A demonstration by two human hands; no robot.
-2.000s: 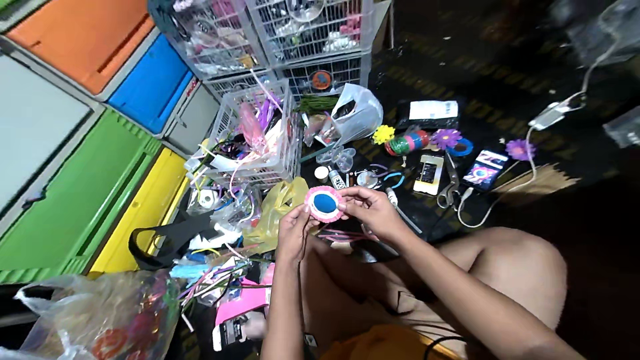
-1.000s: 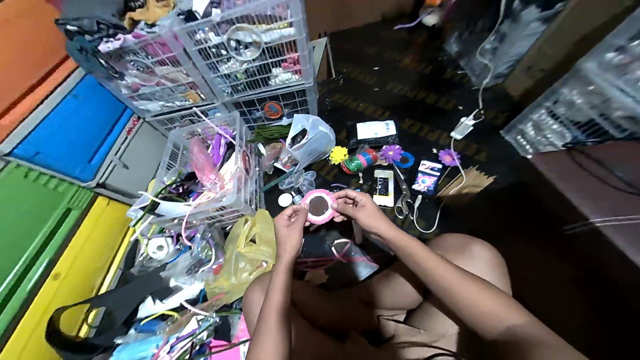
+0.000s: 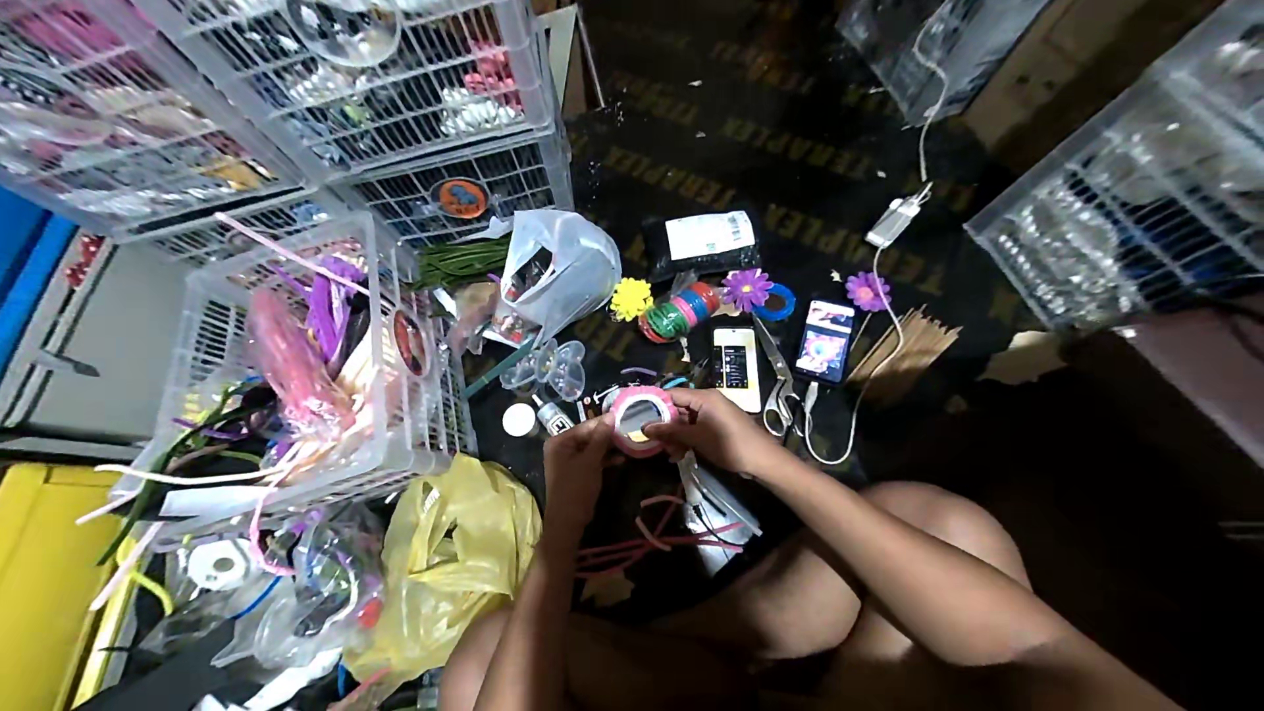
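A small round mirror with a pink scalloped rim point(image 3: 628, 443) is held up over the floor between both hands. My left hand point(image 3: 581, 456) pinches its left edge. My right hand point(image 3: 713, 431) grips the right edge, with the thumb lying over the mirror's face. Just beyond the hands lie a small glue bottle point(image 3: 554, 416), a white round lid point(image 3: 518, 420) and a clear flower-shaped container point(image 3: 545, 369). Pink fuzzy stems point(image 3: 657, 538) and a clear plastic packet point(image 3: 716, 513) lie below the hands.
Scissors point(image 3: 779, 390), a white phone point(image 3: 736, 369), a dark phone point(image 3: 826, 341) on a white cable, tape rolls point(image 3: 679, 312) and flowers point(image 3: 748, 289) lie ahead. At left stand a filled plastic basket point(image 3: 326, 454) and a yellow bag point(image 3: 454, 553). Wooden sticks point(image 3: 904, 357) lie at right.
The mirror's face, blue two seconds ago and dark brown one second ago, now shows grey and a yellowish patch. My right thumb now lies over the face. The view has shifted.
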